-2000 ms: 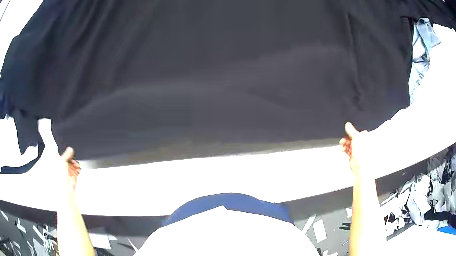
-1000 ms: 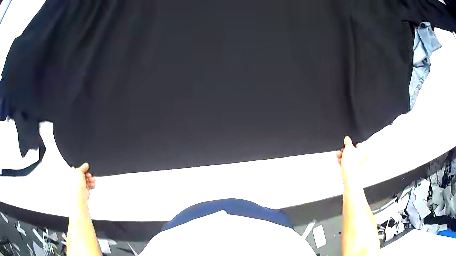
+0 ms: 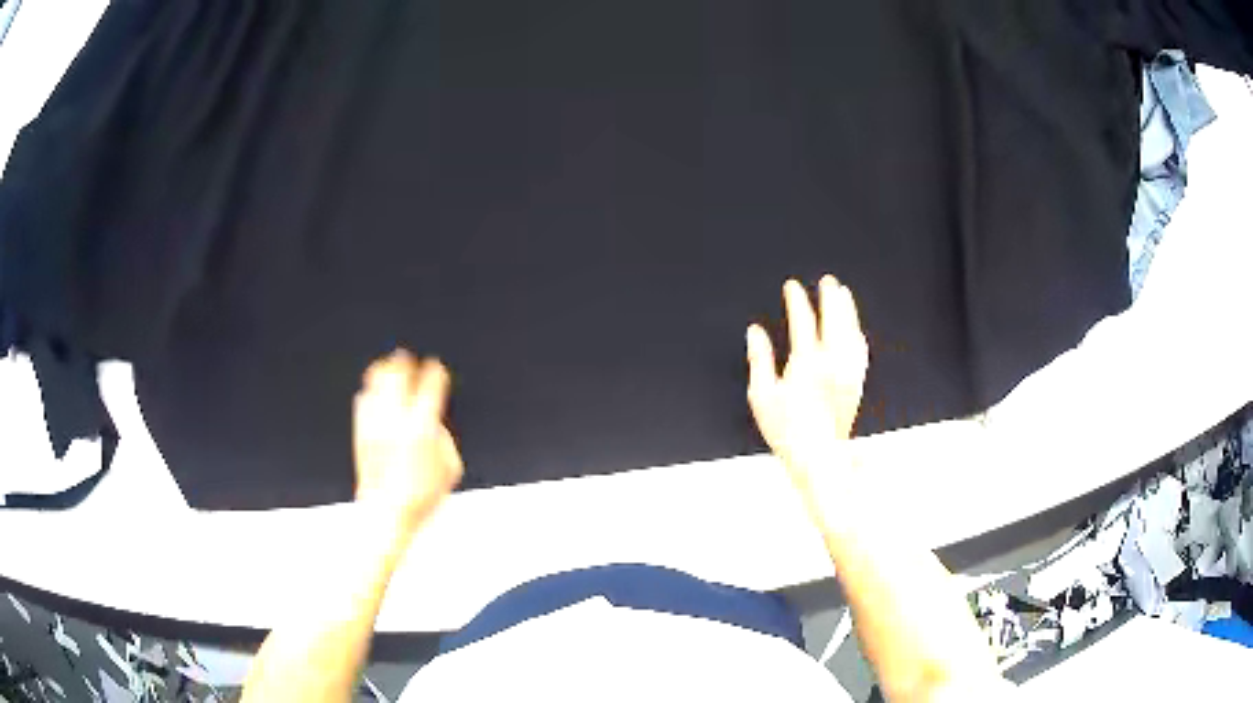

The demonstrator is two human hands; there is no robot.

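The black fabric point(image 3: 618, 247) lies spread over the white table, its near edge a nearly straight line across the front, with soft folds at the left and a crease at the right. My left hand point(image 3: 403, 429) is over the near edge, left of centre, slightly blurred, palm down, holding nothing. My right hand point(image 3: 811, 371) rests over the fabric near the same edge, right of centre, fingers spread, holding nothing. A narrow black strip point(image 3: 66, 398) trails from the fabric's left edge.
Light blue folded cloth point(image 3: 1161, 165) shows beside the black fabric at the right. The white table's point(image 3: 605, 529) curved front edge runs close to my body. Pale scraps point(image 3: 1086, 591) litter the dark floor at both sides.
Both hands have let go of the fabric's near corners and moved inward over the cloth. The near edge lies slightly closer to me and flatter than before.
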